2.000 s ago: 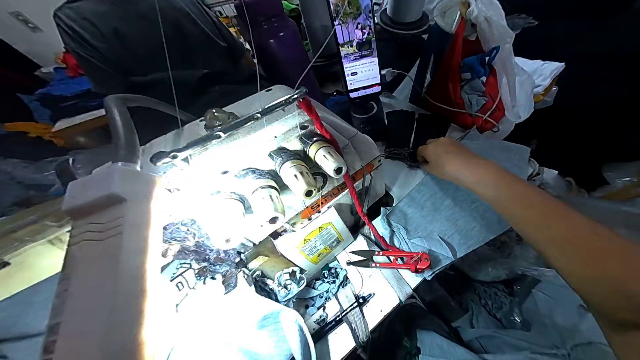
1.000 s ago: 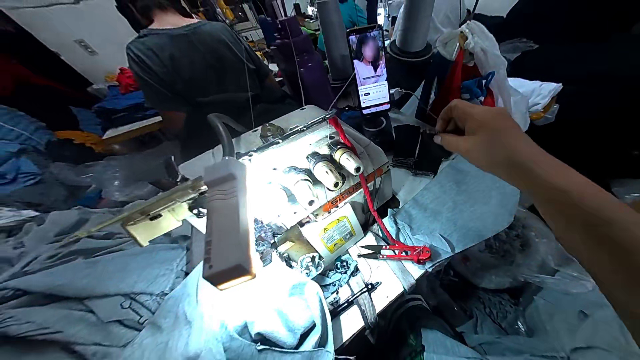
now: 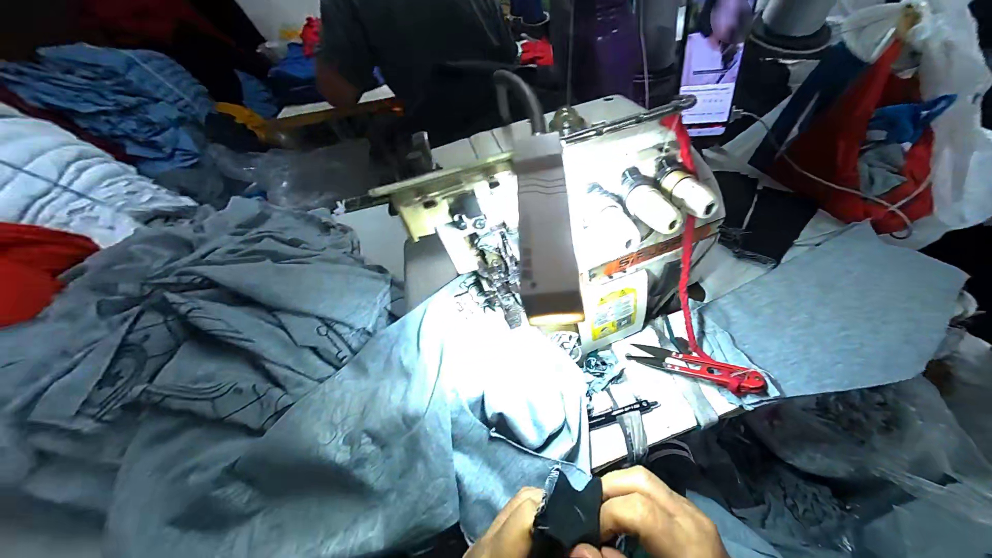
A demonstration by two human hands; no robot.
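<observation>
At the bottom edge, my left hand [image 3: 511,527] and my right hand [image 3: 651,513] pinch a small piece of black fabric [image 3: 572,508] between them. Light blue-grey fabric [image 3: 364,442] lies just beyond and to the left, running up to the needle area of an overlock sewing machine [image 3: 659,287]. A bright lamp [image 3: 546,232] hangs over that area. Red thread snips [image 3: 705,370] rest right of the machine, beside a red cord [image 3: 687,271]. A black pen [image 3: 622,413] lies on the table edge above my hands.
Crumpled grey fabric [image 3: 232,287] heaps at the left. A flat blue-grey cloth piece [image 3: 837,310] and more black fabric [image 3: 763,217] lie right of the machine. A phone [image 3: 709,85] stands behind it, near a red bag [image 3: 891,147]. A person in dark clothing [image 3: 418,62] is beyond.
My right hand has come from the dark items right of the machine down to the bottom edge. My left hand has come into view, and both hands now hold black fabric. The view has shifted.
</observation>
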